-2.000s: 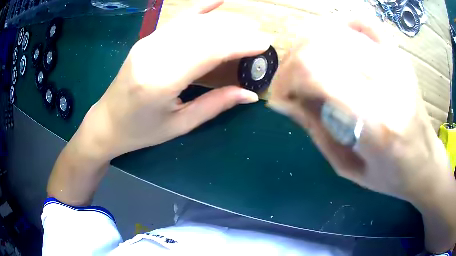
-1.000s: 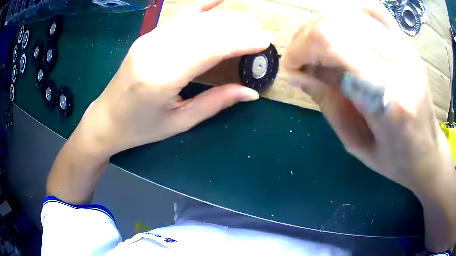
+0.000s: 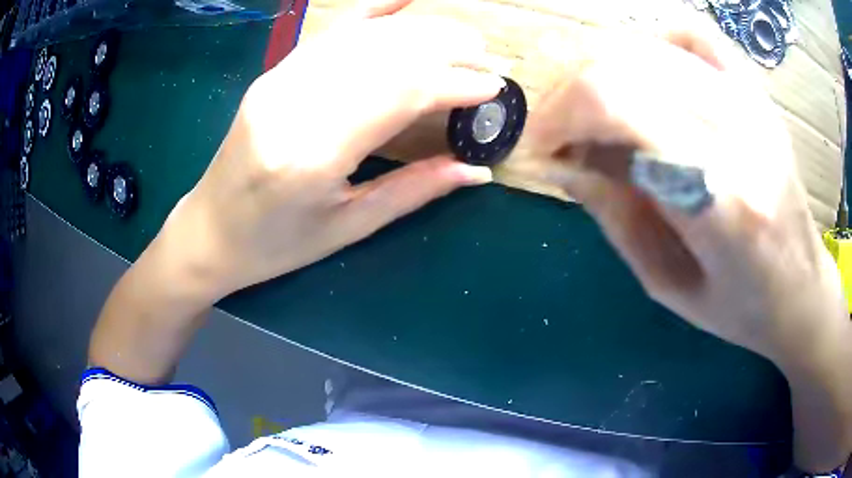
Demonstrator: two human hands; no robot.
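Observation:
A black round part (image 3: 488, 122) with a silver centre and a ring of small dots stands tilted between the thumb and forefinger of my left hand (image 3: 318, 149), over the cardboard's front edge. My right hand (image 3: 691, 177), blurred, is closed around a thin tool (image 3: 671, 182). The tool's silvery-grey thick rear end shows above the fist. Its tip is hidden or too blurred to tell. The right fingertips are just right of the black part, with a small gap.
Cardboard (image 3: 817, 121) lies on the green mat (image 3: 448, 308). Silvery toothed rings (image 3: 766, 33) are at upper right. A yellow-handled tool (image 3: 841, 266) is at the right edge. Smaller black parts (image 3: 120, 189) and pale rings (image 3: 44, 117) lie at left. A clear plastic tray (image 3: 140, 23) is at upper left.
My right hand has shifted right and the rear end of its tool has turned and moved. The black part stays in my left hand, its tilt slightly changed.

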